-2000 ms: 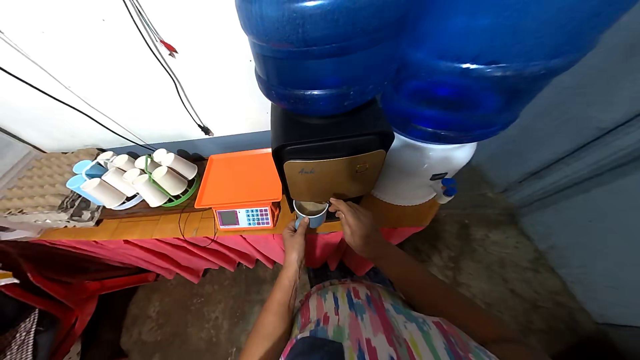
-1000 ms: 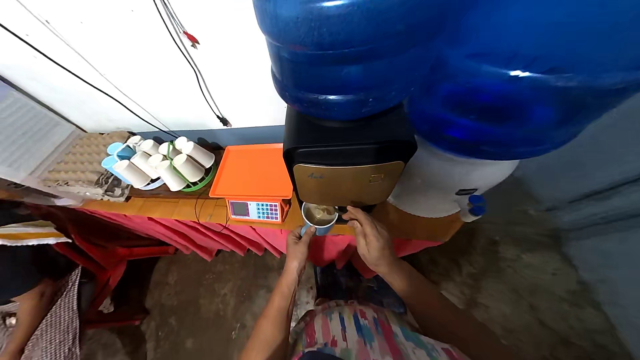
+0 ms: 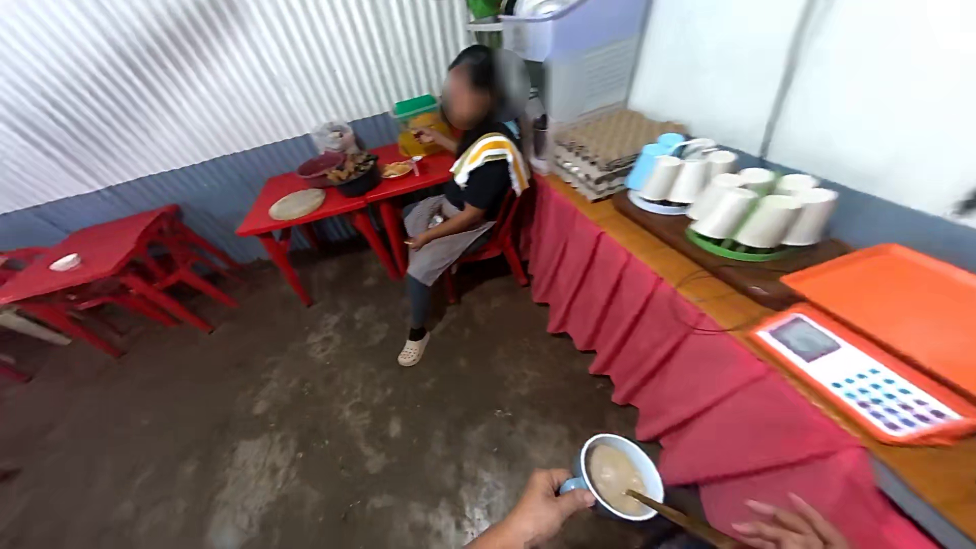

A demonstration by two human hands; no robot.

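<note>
My left hand [image 3: 550, 507] grips the handle of a blue-grey cup [image 3: 581, 467] at the bottom centre right. A light brown, foamy drink [image 3: 614, 474] fills much of the cup. A brown stirrer or spoon handle [image 3: 682, 520] leans out of the drink toward the lower right. My right hand [image 3: 793, 526] is beside the outer end of that handle, its fingers apart and somewhat blurred; it does not visibly grip anything.
An orange digital scale [image 3: 862, 374], upturned cups on racks [image 3: 736, 255] and stacked egg trays [image 3: 602, 145] stand on a wooden counter [image 3: 713, 305] with a pink skirt. A person [image 3: 488, 179] sits at a red table [image 3: 305, 206] holding food bowls. Another red table [image 3: 107, 240] is farther left.
The view has swung far left, away from the water dispenser. The cup has moved from in front of the dispenser, still in my left hand; my right hand's fingers have spread.
</note>
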